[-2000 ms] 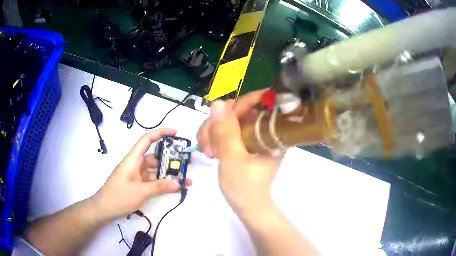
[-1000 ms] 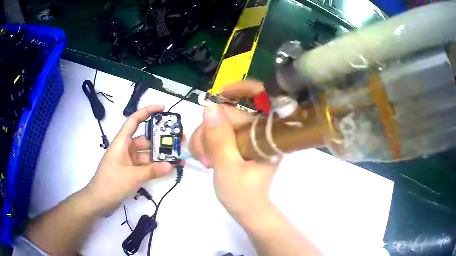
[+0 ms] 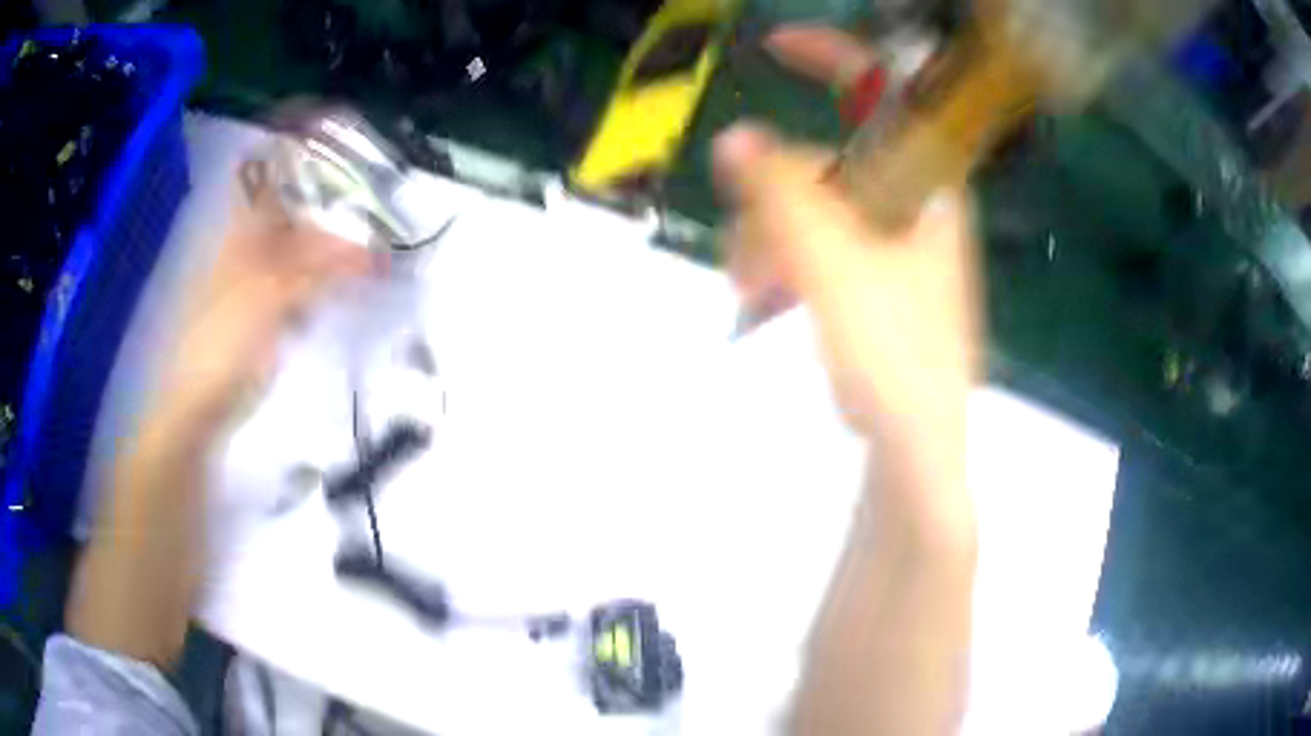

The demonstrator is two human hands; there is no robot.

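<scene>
My left hand point(image 3: 273, 273) is blurred at the upper left, its fingers closed around a smeared silvery-white and black piece, which looks like the open adapter housing point(image 3: 345, 180). My right hand point(image 3: 848, 245) is raised at the upper right, closed around the amber glue gun point(image 3: 935, 137). The gun's rear is blurred and partly out of frame. Its thin tip point(image 3: 745, 319) points down-left over the white sheet, away from the left hand. A second open adapter point(image 3: 621, 654) with a yellow-topped block lies on the sheet at the bottom middle.
The blue basket point(image 3: 72, 288) of black parts stands at the left edge. The white sheet point(image 3: 633, 431) carries blurred black bundled cables point(image 3: 381, 460) at lower left. The yellow and black bar point(image 3: 654, 108) crosses the green belt behind. Dark parts lie on the belt.
My left hand has moved up and left with the adapter. My right hand has lifted the gun up and right, away from it. The view has tilted down, showing the second adapter.
</scene>
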